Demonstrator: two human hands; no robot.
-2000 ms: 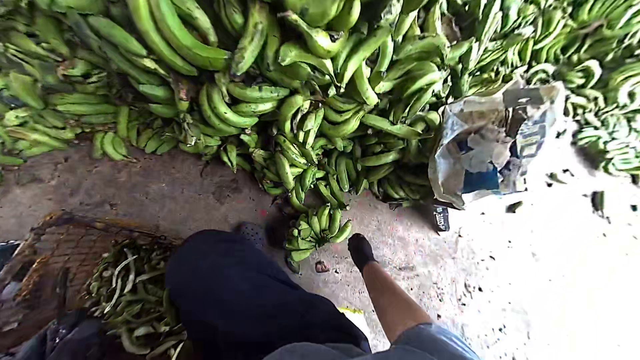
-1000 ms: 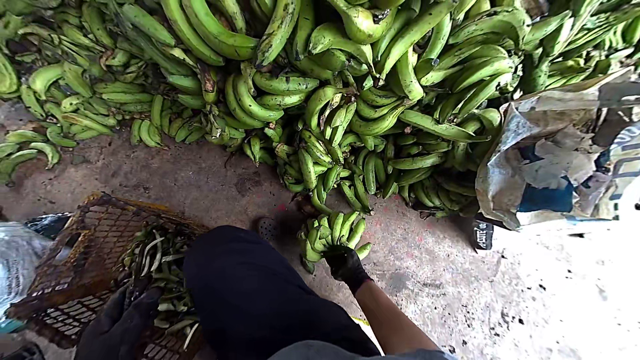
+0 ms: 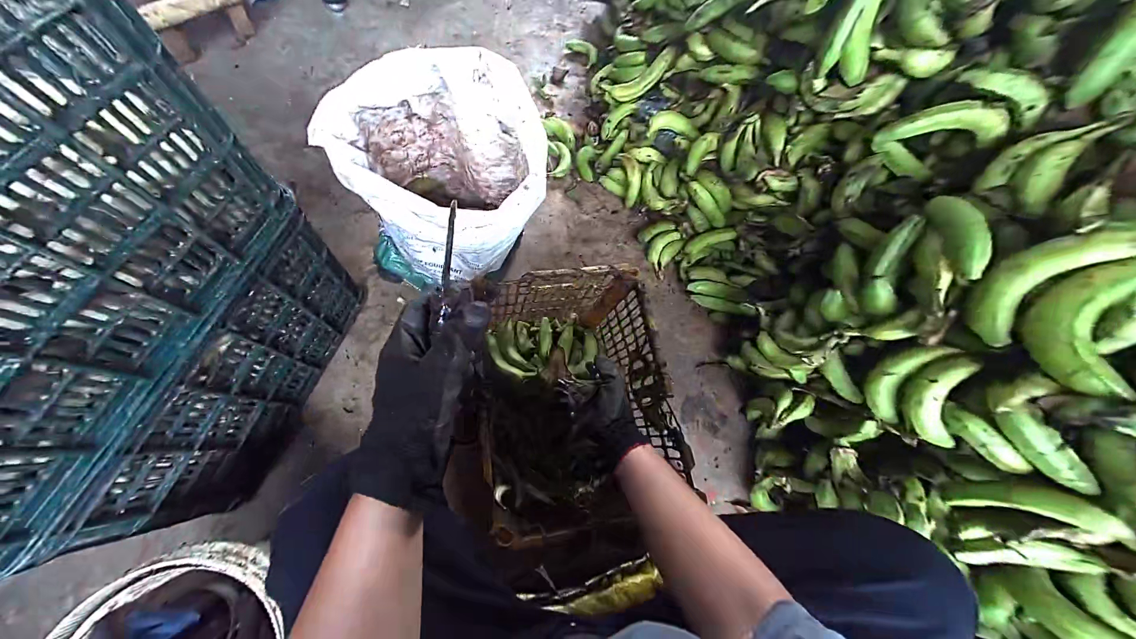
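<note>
Both my hands wear black gloves. My left hand [image 3: 417, 390] is closed around a knife [image 3: 450, 248], whose narrow dark blade points up and away from me. My right hand [image 3: 603, 404] grips a bunch of small green bananas or plantains [image 3: 546, 346] near its brown stem. The bunch is over a rusty mesh crate [image 3: 635, 333], between my knees, with dark scraps inside. The knife's handle is hidden by my left fingers.
Stacked green plastic crates [image 3: 169, 293] stand at the left. A white woven sack [image 3: 426, 217] with its mouth open is beyond the mesh crate. A large heap of green bananas or plantains [image 3: 941, 382] covers the right side. A round container [image 3: 191, 577] sits at the lower left.
The view has swung far to the left. My right hand has brought the small bunch from the floor beside the heap to over the mesh crate. My left hand is now raised with the knife.
</note>
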